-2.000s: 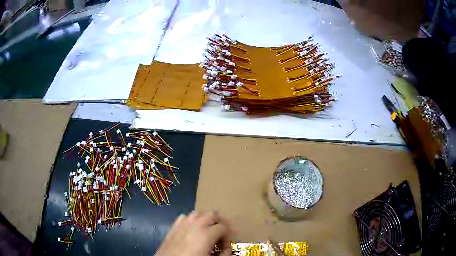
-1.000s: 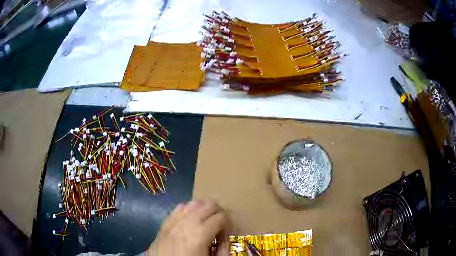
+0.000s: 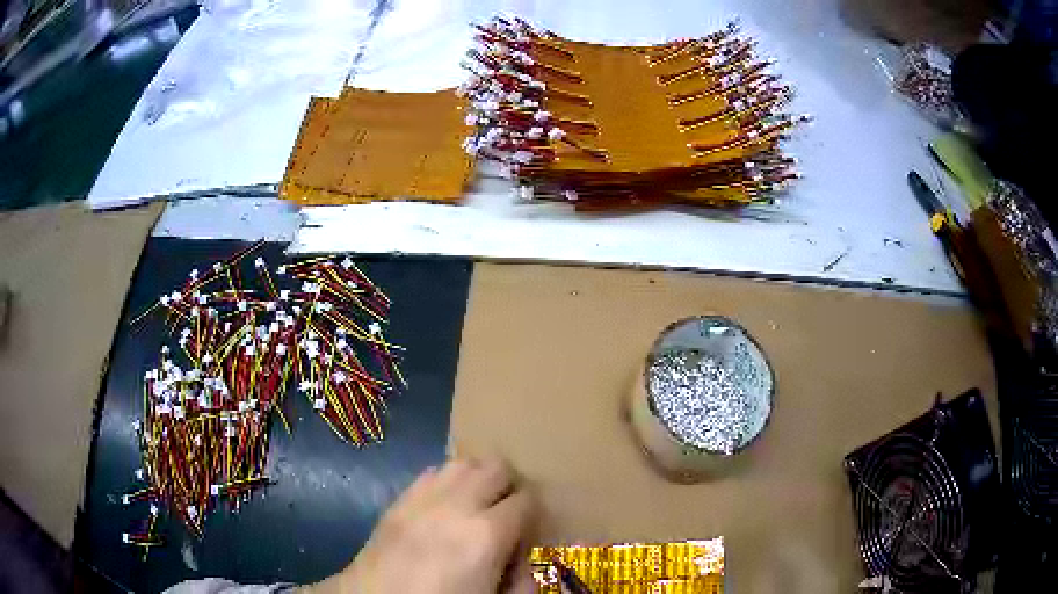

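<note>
My left hand (image 3: pixel 447 528) is at the bottom centre, fingers bent down at the left end of a shiny amber circuit panel (image 3: pixel 650 566), which the lower edge cuts off. What its fingertips hold is hidden. A thin dark tip, likely the soldering iron (image 3: pixel 569 574), touches or hovers over the panel's left part. My right hand is out of the picture. A loose pile of connector leads (image 3: pixel 232 395), red, black and yellow with white plugs, lies on the black mat at left.
A tin of silvery scrap (image 3: pixel 708 400) stands on brown cardboard. A black fan (image 3: pixel 922 499) is at right. Finished panels (image 3: pixel 638 116) are stacked behind, bare panels (image 3: pixel 383 145) to their left. A yellow-black tool (image 3: pixel 937 221) and bagged parts (image 3: pixel 928 75) lie at upper right.
The view has tilted, so the stacks and mat sit higher in the picture and more of the panel shows. The thin tip has shifted slightly left over the panel. My left hand stays at its left end.
</note>
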